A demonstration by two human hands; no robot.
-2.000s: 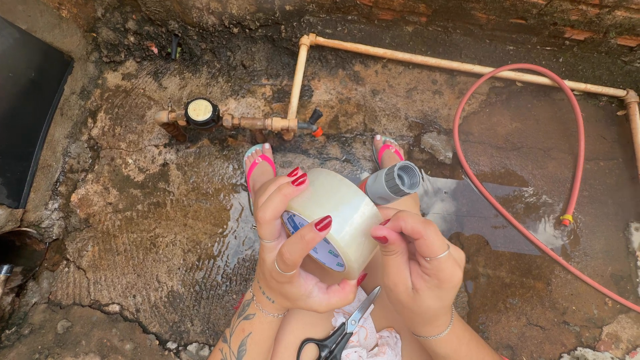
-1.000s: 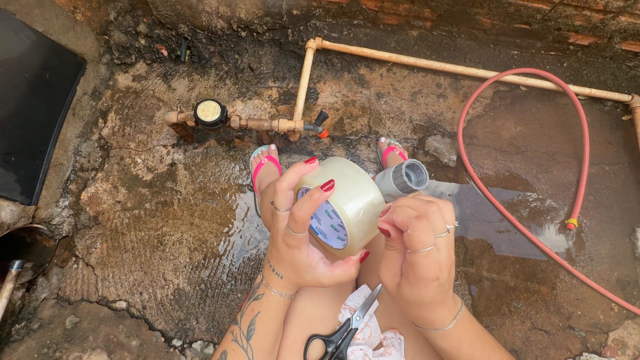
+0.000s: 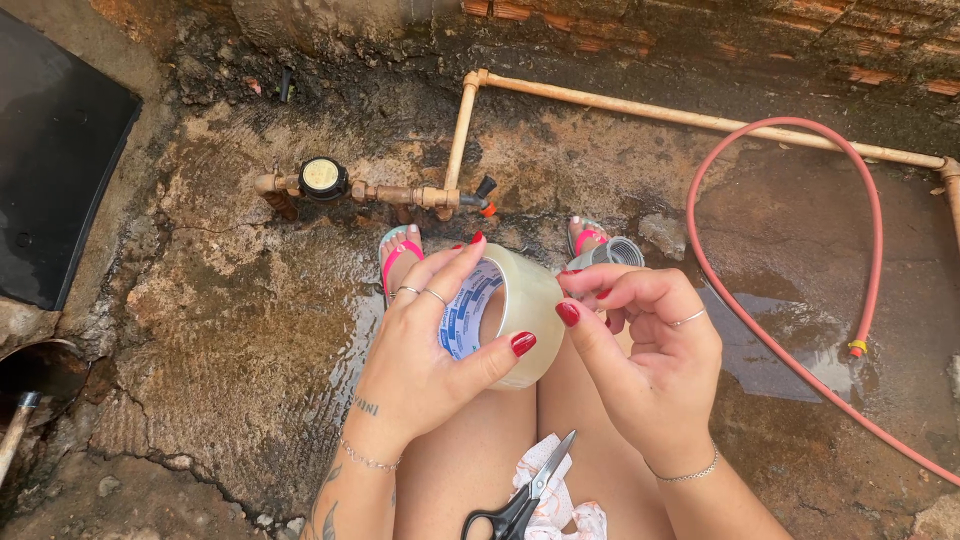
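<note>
My left hand (image 3: 427,337) grips a wide roll of clear packing tape (image 3: 536,319) by its left side, thumb across the front and fingers over the top. At the roll's right edge, my right hand (image 3: 649,345) has its thumb and fingertips close together; whether they pinch the tape's end I cannot tell. Behind the right fingers, a grey threaded plastic pipe fitting (image 3: 621,253) shows in part. Black-handled scissors (image 3: 536,487) lie with their blades slightly apart on a patterned cloth (image 3: 555,491) in my lap.
A water meter (image 3: 322,177) on brown pipework and a small tap (image 3: 477,199) stand beyond my feet. A pale pipe (image 3: 637,110) runs along the brick wall. A red hose (image 3: 694,217) curves over wet concrete at right. A black panel (image 3: 56,157) is at left.
The tape roll has turned in my left hand, showing more of its printed core. My right hand has opened out from a more closed pose, its fingertips still near the roll's right edge.
</note>
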